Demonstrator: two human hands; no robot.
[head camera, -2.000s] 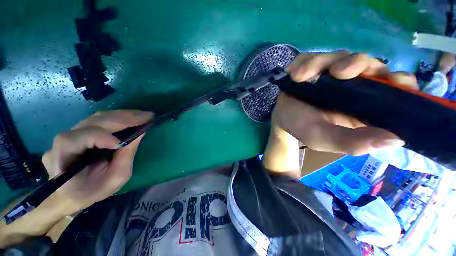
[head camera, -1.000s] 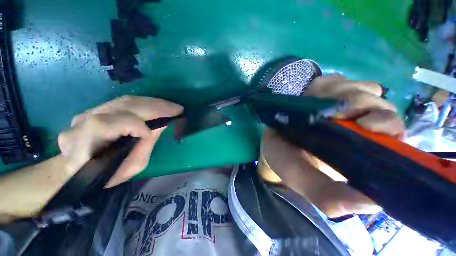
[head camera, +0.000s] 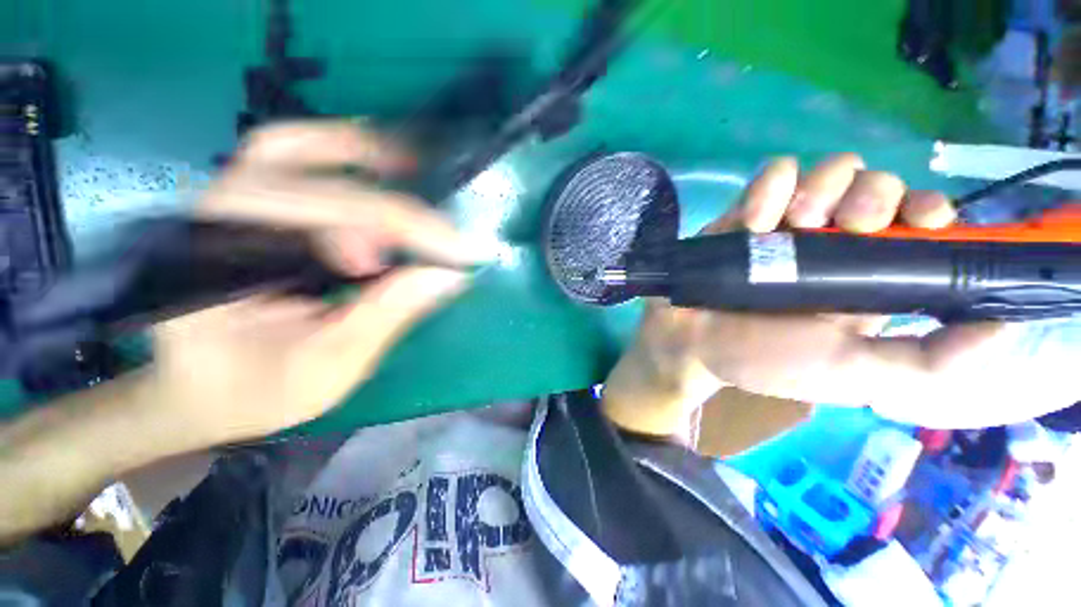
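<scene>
My left hand (head camera: 308, 273) is blurred and holds the black plastic frame (head camera: 178, 267). One part of the frame sticks out to the left, and a blurred dark rail rises up and to the right beyond my fingers. My right hand (head camera: 794, 320) grips the black electric screwdriver (head camera: 854, 275) with its orange side upward. The driver lies level, its front end pointing left over the lower part of the round silver-grey screw dish (head camera: 593, 213). Whether its tip touches the screws cannot be told.
Small black clips (head camera: 279, 89) lie on the green mat (head camera: 415, 36) at upper left. Another black frame (head camera: 36, 213) lies at the far left. Dark parts (head camera: 948, 36) and a pale strip (head camera: 1008, 160) are at upper right. A blue bin (head camera: 818, 504) is below right.
The frame has come away from the driver's front end and swung upward in my left hand. The driver has turned level, its front now over the dish.
</scene>
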